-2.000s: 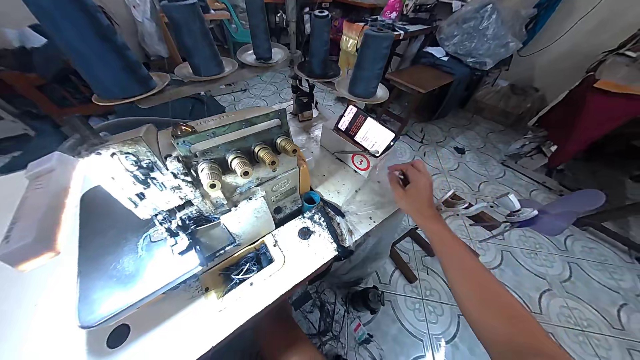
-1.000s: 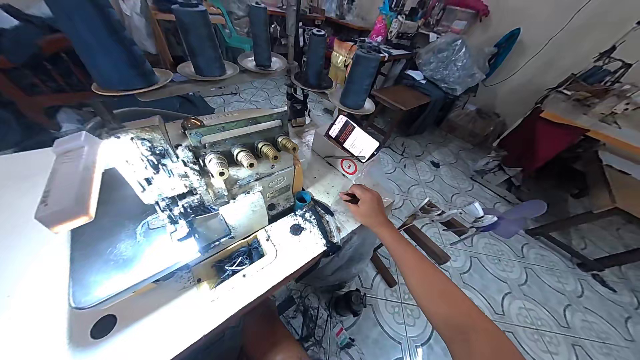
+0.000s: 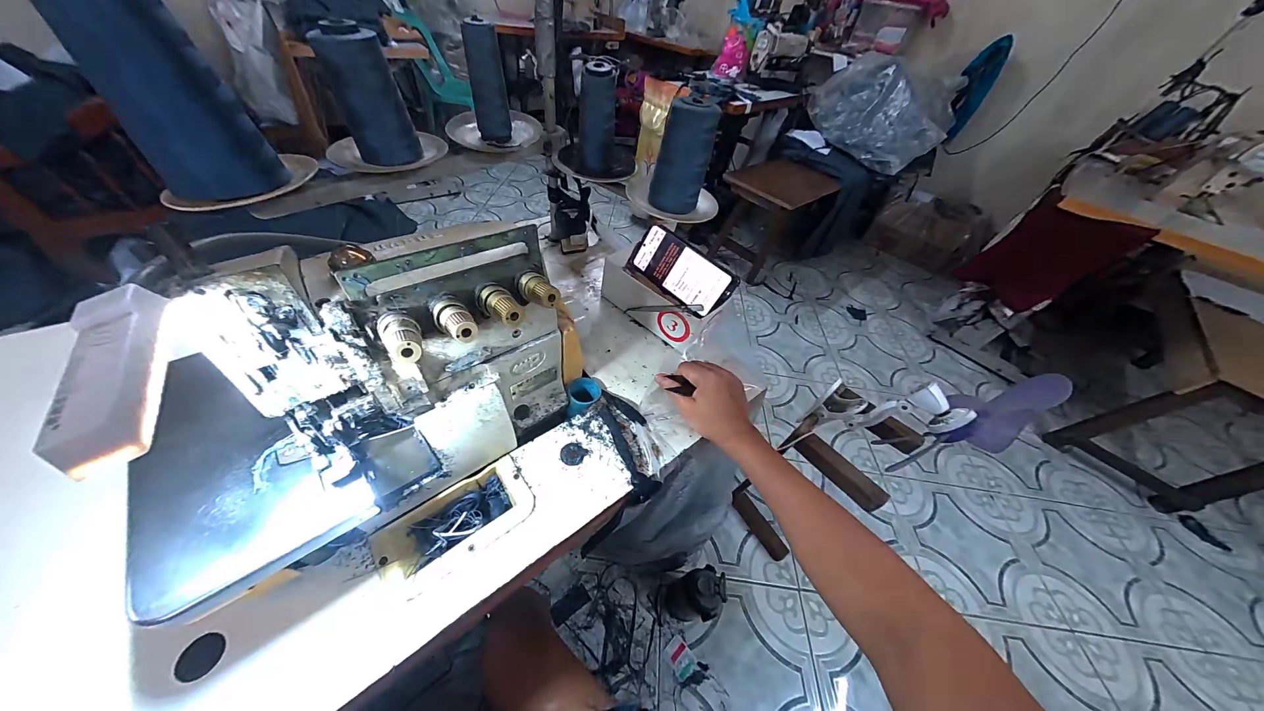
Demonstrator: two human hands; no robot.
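Note:
My right hand [image 3: 719, 403] is at the right end of the sewing table, its fingers closed on a small dark object [image 3: 677, 385] that I cannot name for certain. Just beyond it a smartphone [image 3: 683, 271] leans on a white box [image 3: 632, 296] with a red ring mark. To the left stands an overlock sewing machine [image 3: 464, 346], its lamp-lit needle area covered in dark lint. Brass-coloured tension knobs [image 3: 456, 320] line its front. A small blue cup [image 3: 584, 395] sits at its right side. My left hand is out of the frame.
Cones of dark blue thread [image 3: 685, 153] stand on round holders behind the machine. A lint-filled recess [image 3: 464, 518] lies in the tabletop. On the tiled floor at right are a purple fan blade [image 3: 1022, 410] and a wooden frame [image 3: 839, 472]. A wooden stool [image 3: 785, 186] stands farther back.
My right hand has come down from beside the phone to the table's right end, nearer the edge. The dark object is in its fingers in the earlier frames too.

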